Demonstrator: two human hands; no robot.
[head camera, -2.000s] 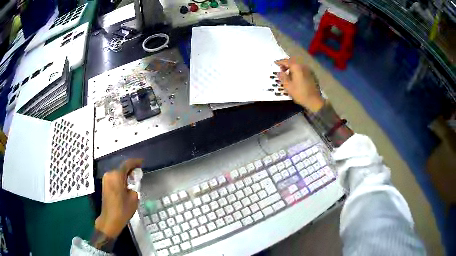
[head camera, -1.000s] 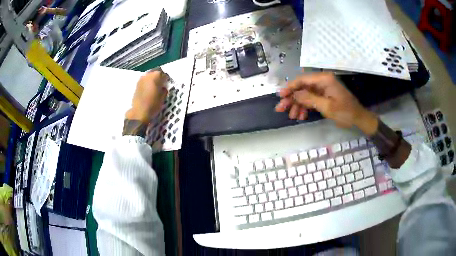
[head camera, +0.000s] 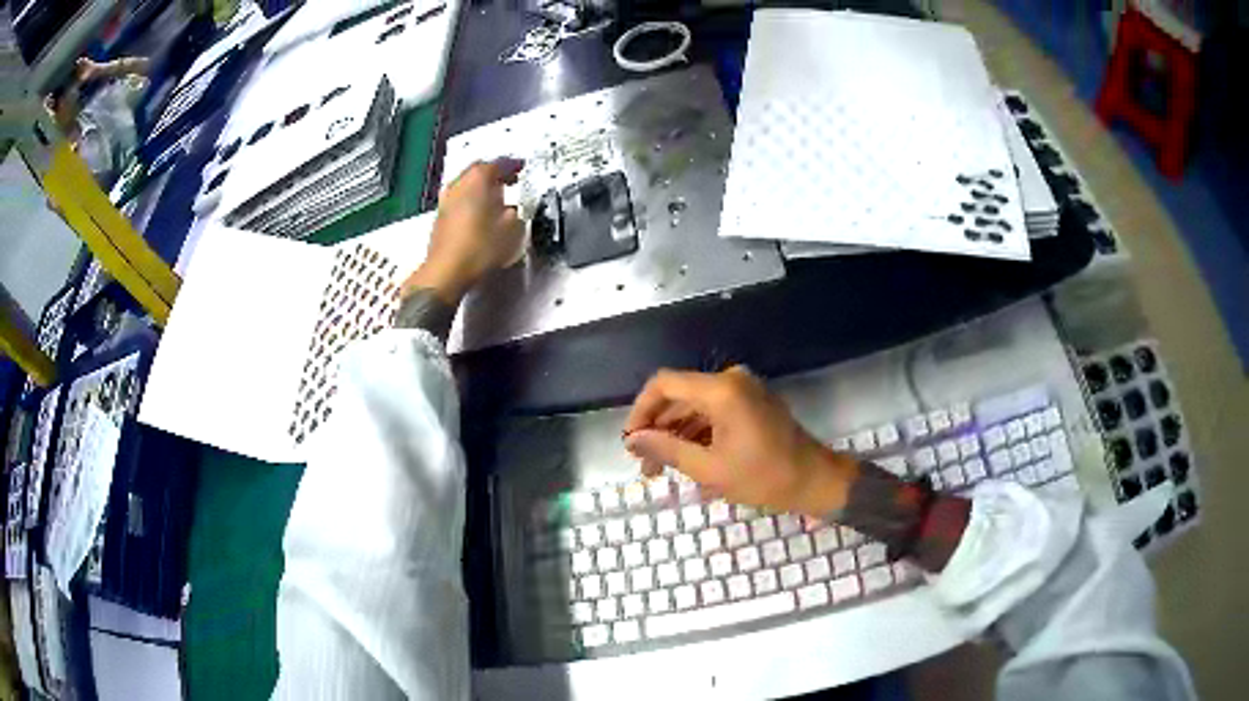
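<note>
My left hand (head camera: 477, 230) is over the left edge of the metal plate (head camera: 658, 281), just left of the black fixture (head camera: 596, 219); its fingers are bent and what they hold is hidden. My right hand (head camera: 733, 436) is above the keyboard (head camera: 712, 562), thumb and index finger pinched on a tiny dark part (head camera: 632, 434), partly hidden. The left foam tray (head camera: 233, 336) shows slanted rows of small parts beside my left forearm. The right foam tray (head camera: 863, 151) has several dark parts at its near right corner.
Stacked foam trays (head camera: 322, 158) stand behind the left tray. A white ring (head camera: 652, 47) lies on the black bench behind the plate. A sheet of dark round parts (head camera: 1137, 425) is right of the keyboard. A red stool (head camera: 1151, 89) and yellow post (head camera: 110, 226) stand farther off. Someone's arm shows far left.
My left hand first went from beside the keyboard to the left tray, then right to the plate near the fixture. My right hand left the right tray and came down over the keyboard.
</note>
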